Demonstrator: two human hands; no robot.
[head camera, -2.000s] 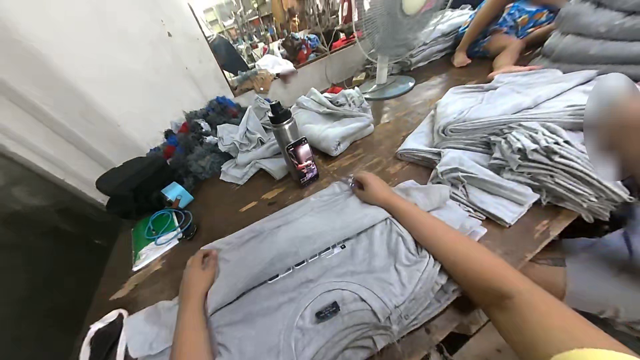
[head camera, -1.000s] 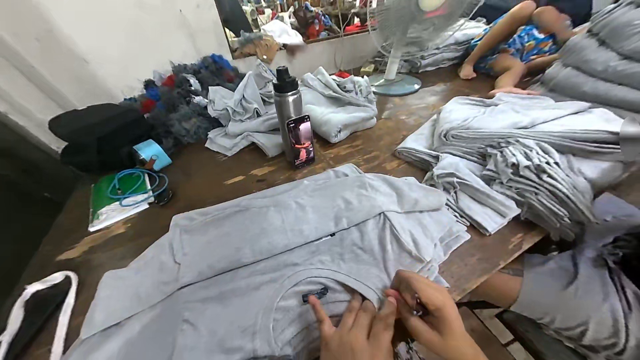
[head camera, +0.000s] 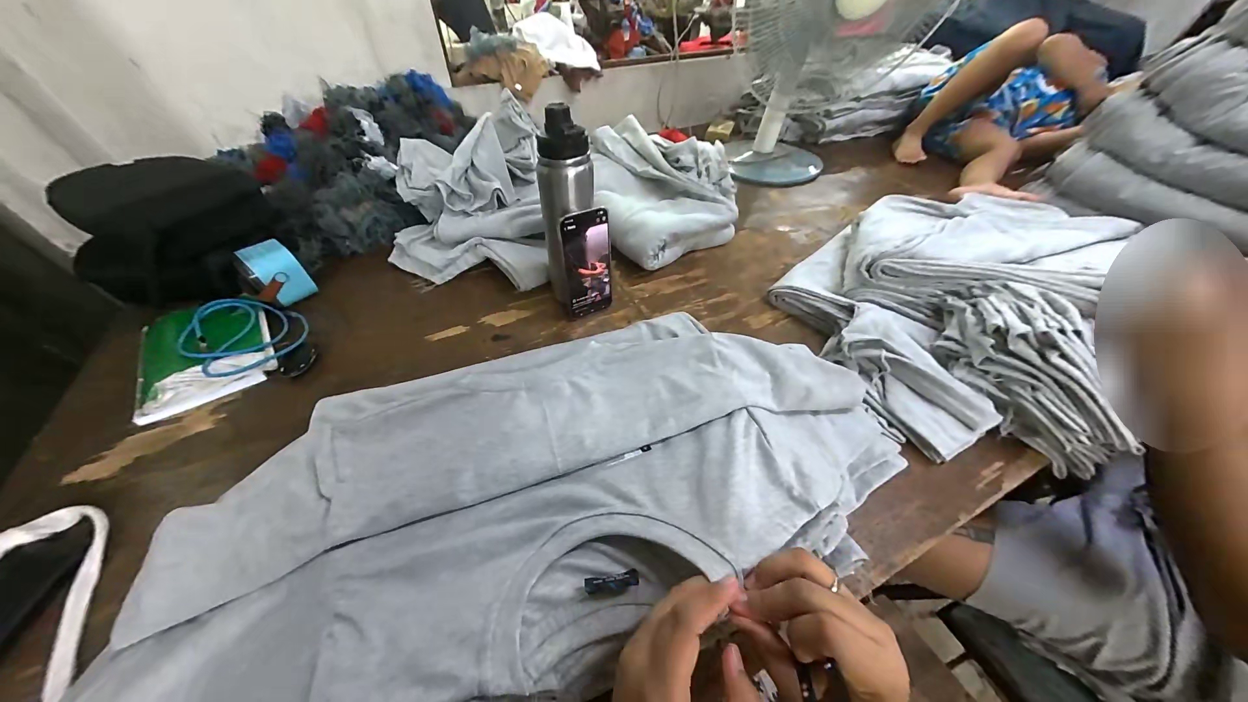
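Observation:
A light grey T-shirt (head camera: 546, 429) lies on top of other grey shirts on the wooden table, its lower part folded back over its front. Its round neckline faces me, with a small dark label (head camera: 611, 582) inside. At the right side of the neckline my left hand (head camera: 678, 639) pinches the collar's edge between its fingers. My right hand (head camera: 819, 624) meets it there, fingertips on the same edge. A small dark object, partly hidden, shows among the right hand's fingers; I cannot tell what it is.
A phone (head camera: 586, 263) leans on a steel bottle (head camera: 565, 185) beyond the shirt. Folded grey fabric (head camera: 975, 244) is stacked at right, near a seated person (head camera: 1189, 390). A fan (head camera: 775, 161), another person's legs (head camera: 985, 78), a green notebook (head camera: 161, 356) and fabric scraps (head camera: 341, 146) lie around.
Two seconds ago my hands were apart at the shirt's folded far edge; they have come together at the neckline. The shirt's folded part now covers most of the printed line on its front.

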